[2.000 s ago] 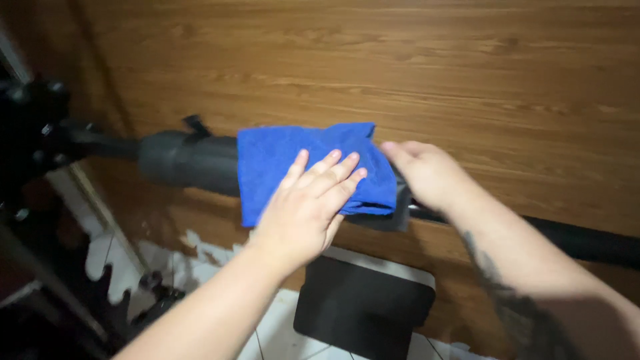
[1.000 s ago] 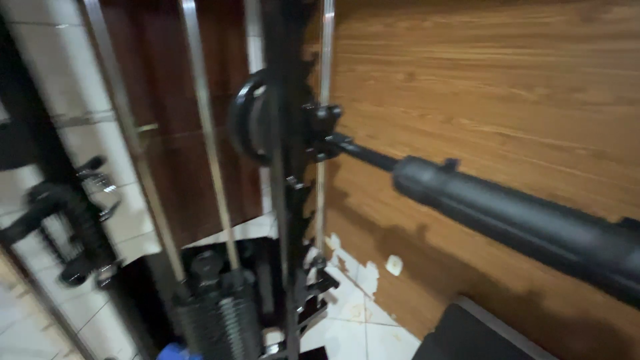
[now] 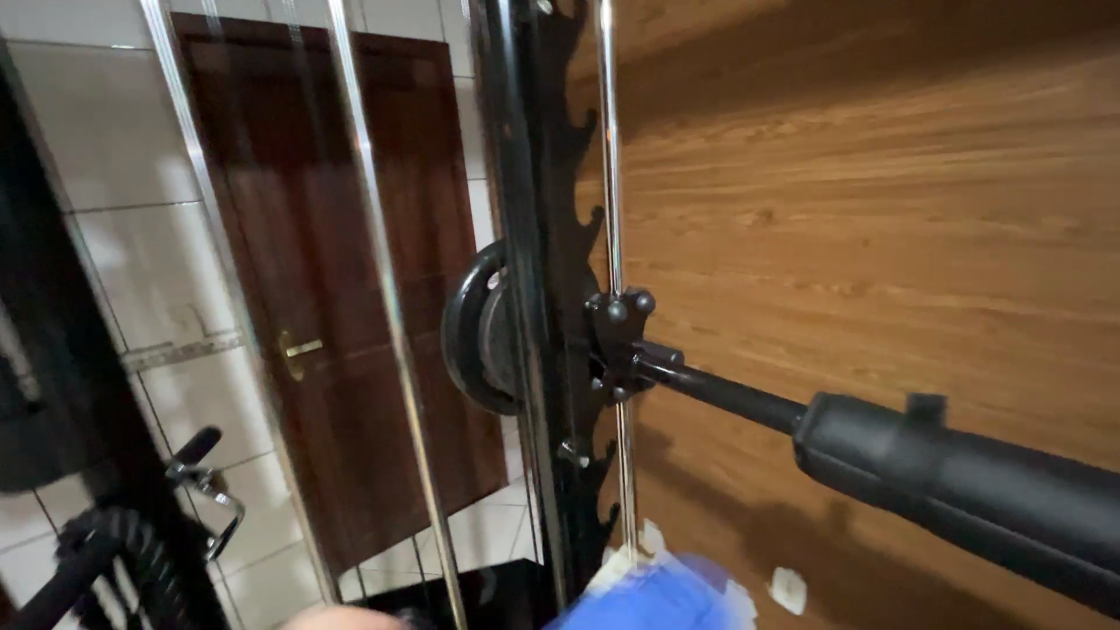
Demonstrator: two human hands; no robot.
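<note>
A blue cloth, blurred, shows at the bottom edge, below the carriage and in front of the foot of the chrome guide rod. To its left a small rounded piece of skin, seemingly my left hand, is cut off by the frame, so its fingers and any hold are hidden. My right hand is out of view; what holds the cloth cannot be seen. A black barbell pad wraps the bar, which runs into the black carriage on the rod.
A black notched upright stands mid-view with a round weight plate behind it. Further left are chrome rods, a brown wooden door and a cable attachment handle. A wood-grain panel lies behind the bar.
The view has swung left along the bar. Two seconds ago both hands were at the padded bar, the left on the blue cloth; the cloth is now low, away from the pad.
</note>
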